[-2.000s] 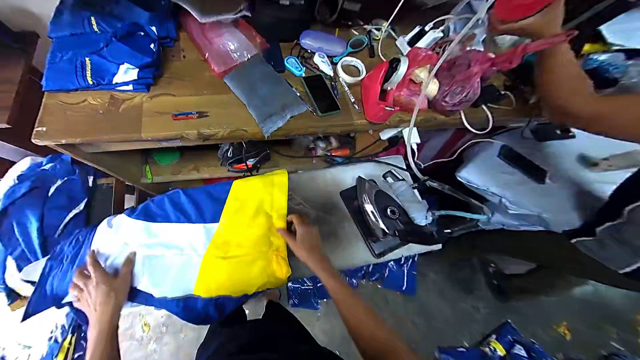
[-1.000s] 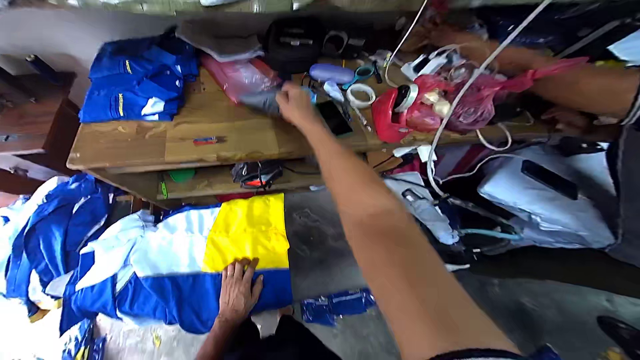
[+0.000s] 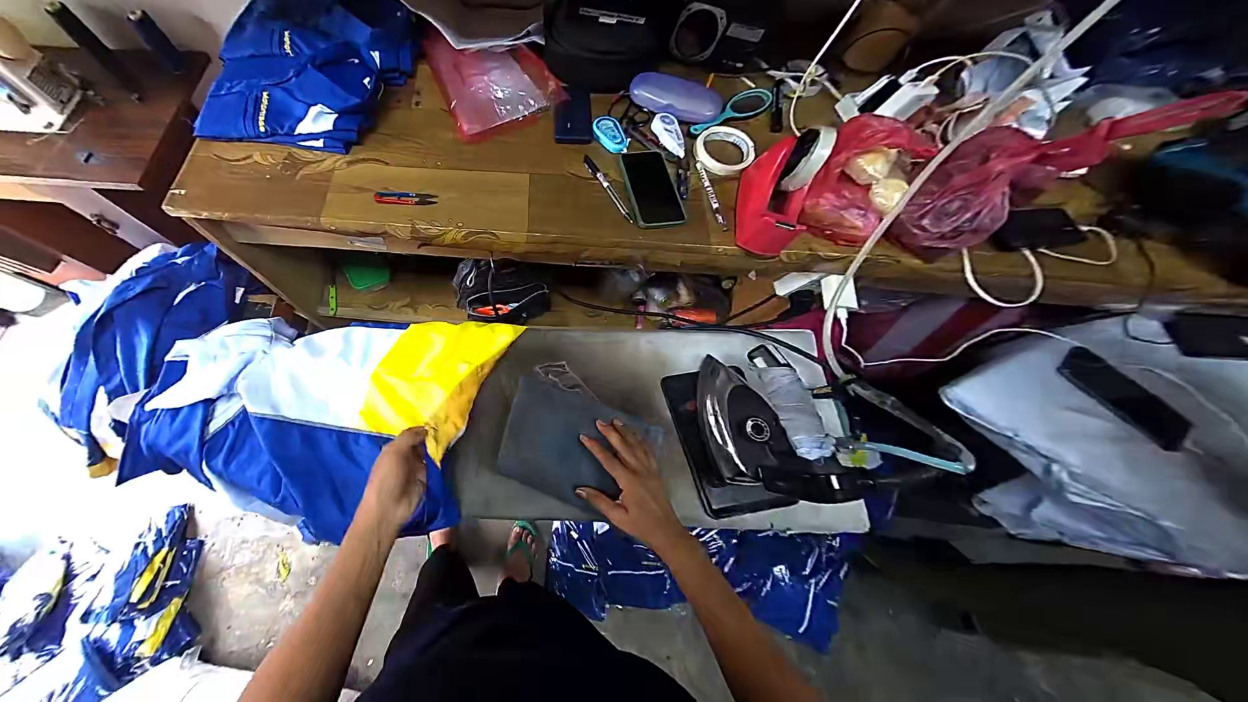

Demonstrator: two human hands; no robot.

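My left hand grips the edge of a blue, white and yellow garment draped over the left part of the padded ironing surface. Flat on the bare pad, my right hand rests with spread fingers on the right part of a grey cloth or sheet; its exact material cannot be told. To the right of that hand, an electric iron with a cloth-wrapped handle stands on a dark rest plate.
Behind runs a wooden table with folded blue garments, thread snips, a smartphone, a tape roll and red plastic bags. A white cord hangs near the iron. Wrapped blue garments lie below the pad.
My right hand has come back from the wooden table, and the grey sheet that lay there is on the pad. The garment's yellow end is lifted and folded in my left hand.
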